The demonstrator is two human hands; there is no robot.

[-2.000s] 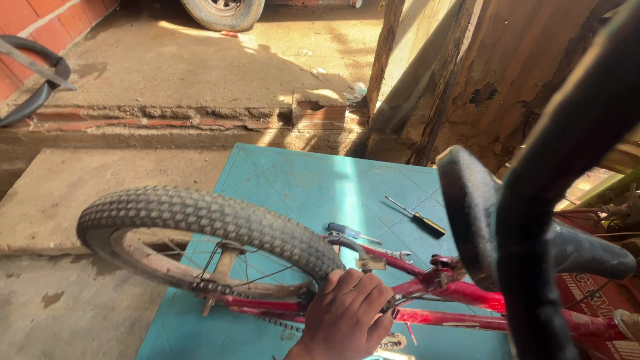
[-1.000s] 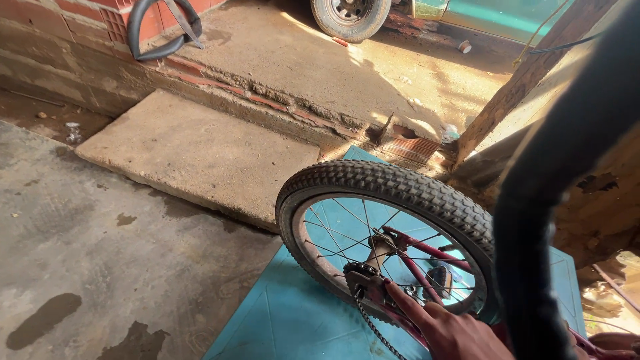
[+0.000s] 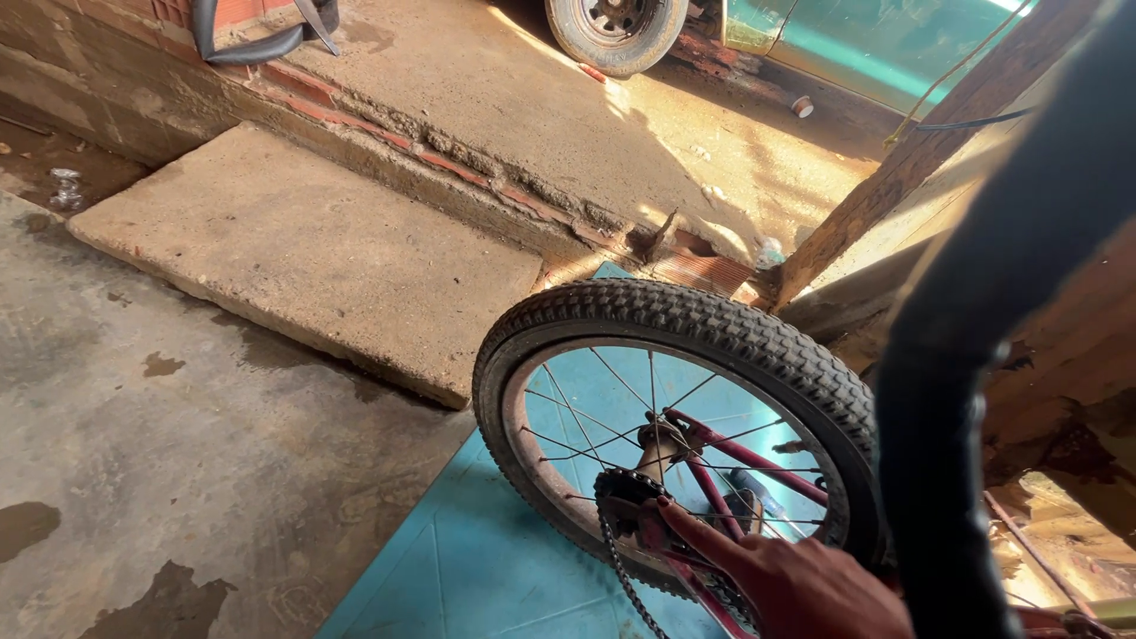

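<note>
My left hand [image 3: 808,581] is at the lower right, its index finger extended onto the rear axle end of a red bicycle frame [image 3: 754,461], beside the sprocket [image 3: 628,486]. Its other fingers are largely hidden, so any grip on the frame does not show. The spoked wheel with its knobby tire [image 3: 710,319] is tilted above a blue table [image 3: 408,550]. A chain [image 3: 621,568] hangs from the sprocket. Through the spokes, a screwdriver with a blue handle [image 3: 754,488] shows on the table. My right hand is out of view.
A thick black curved bar [image 3: 941,355], blurred and close, crosses the right side. Beyond the table are a concrete slab [image 3: 319,257] and a step edged with broken brick [image 3: 453,169]. A black inner tube [image 3: 257,49] hangs at the upper left; a vehicle wheel [image 3: 621,31] stands farther back.
The view has swung left. My left hand has moved from beside the tire to the axle end by the sprocket. The wheel now appears tilted more toward the camera.
</note>
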